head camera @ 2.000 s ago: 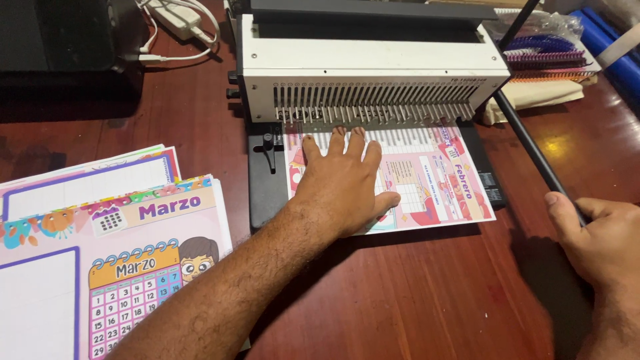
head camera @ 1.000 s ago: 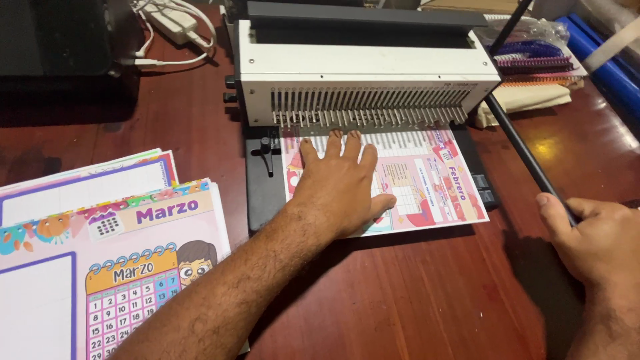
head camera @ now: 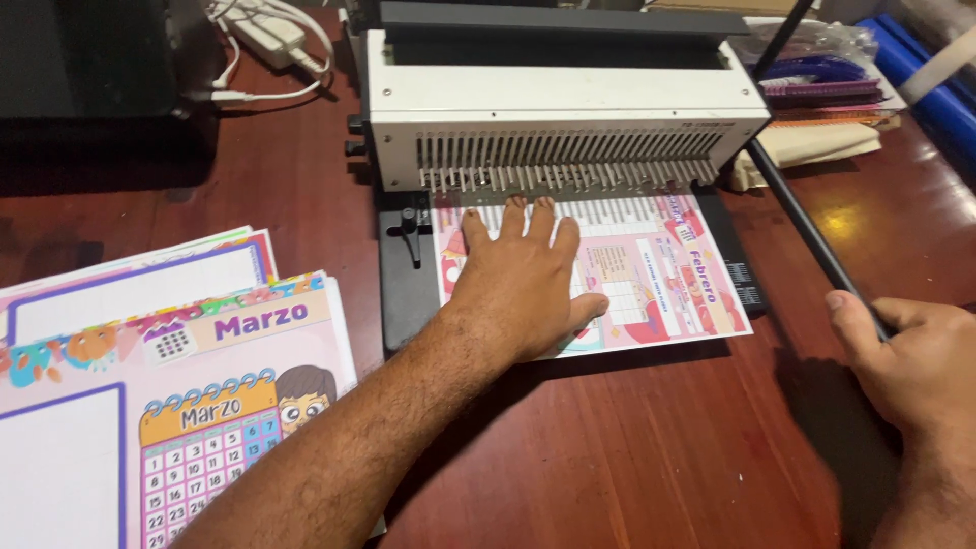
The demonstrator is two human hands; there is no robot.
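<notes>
My left hand lies flat, fingers spread, on a printed "Febrero" calendar sheet. The sheet's far edge sits at the row of metal pins of a white and black comb-binding punch machine. At the right, my right hand is closed around the lower end of the machine's black lever, which slants down toward me. A stack of colourful calendar pages, "Marzo" on top, rests on the left; my left forearm covers part of it.
A black device stands at the back left beside a white power adapter with cables. Behind the lever lie plastic binding combs, a beige cloth-like bundle and blue rolls. The wooden table is glossy.
</notes>
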